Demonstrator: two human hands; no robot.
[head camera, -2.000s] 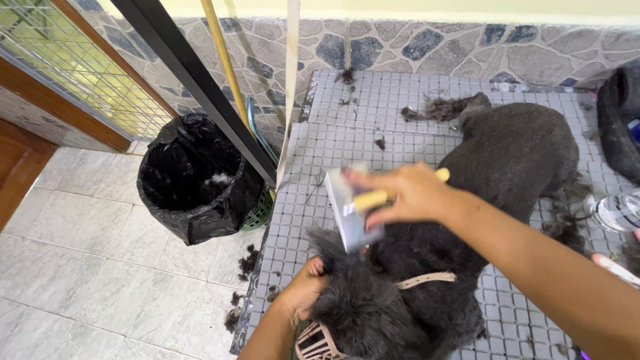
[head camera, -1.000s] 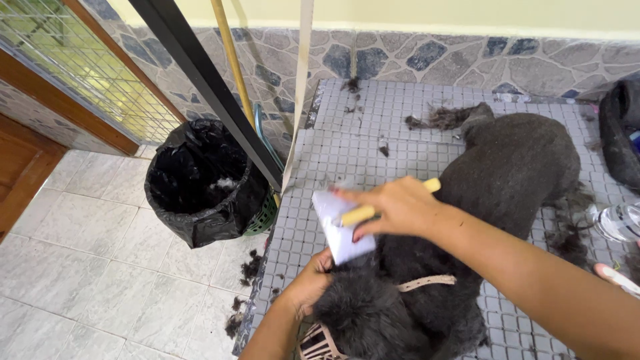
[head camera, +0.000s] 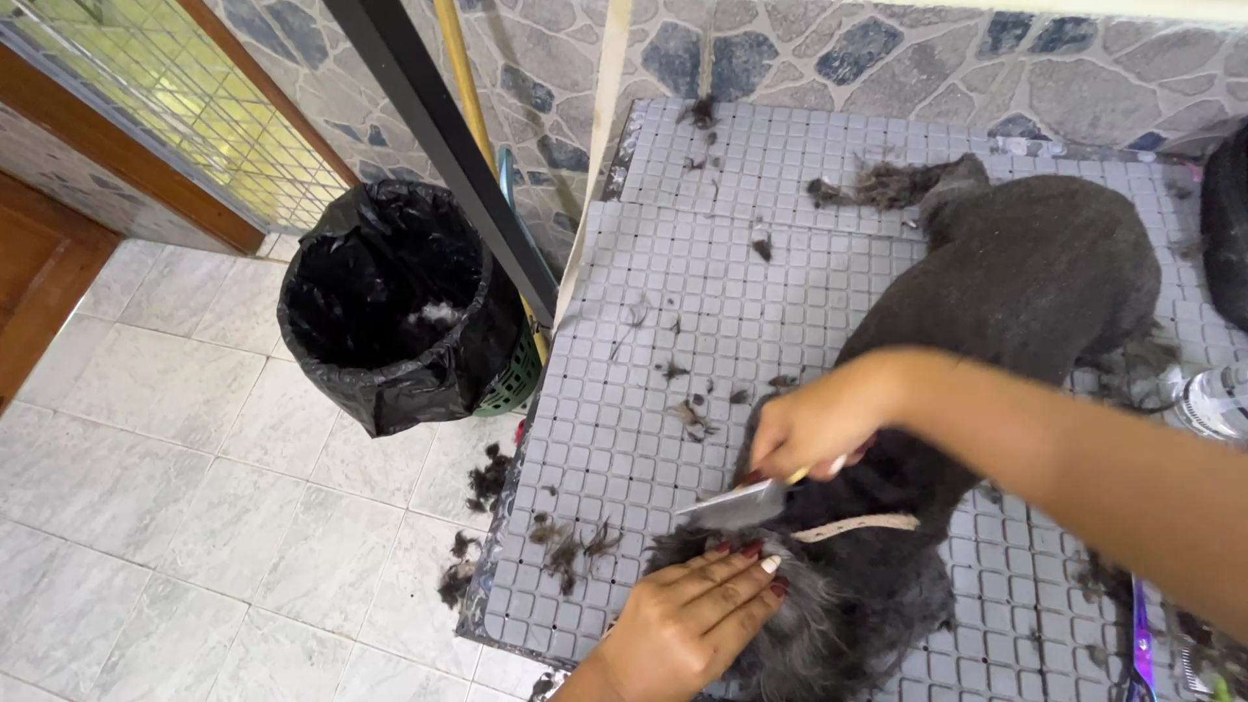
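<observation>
A dark-haired dog, its back clipped short, lies on a table with a grey grid mat. My right hand grips the yellow handle of a slicker brush, whose pad is at the fur of the dog's head. Just below the brush, my left hand rests flat on the head fur with its fingers together. A light strap crosses the dog's neck. The brush's bristles are hard to make out, and the dog's face is hidden.
Left of the table stands a bin with a black liner, beside a black post. Hair clumps lie on mat and floor. At right are a clear container, purple-handled scissors and a black item. A stone-patterned wall runs behind.
The brush has come down from above the head, its pad now seen nearly edge-on. My left hand has moved from the side of the head onto its top. The muzzle-like basket has left view.
</observation>
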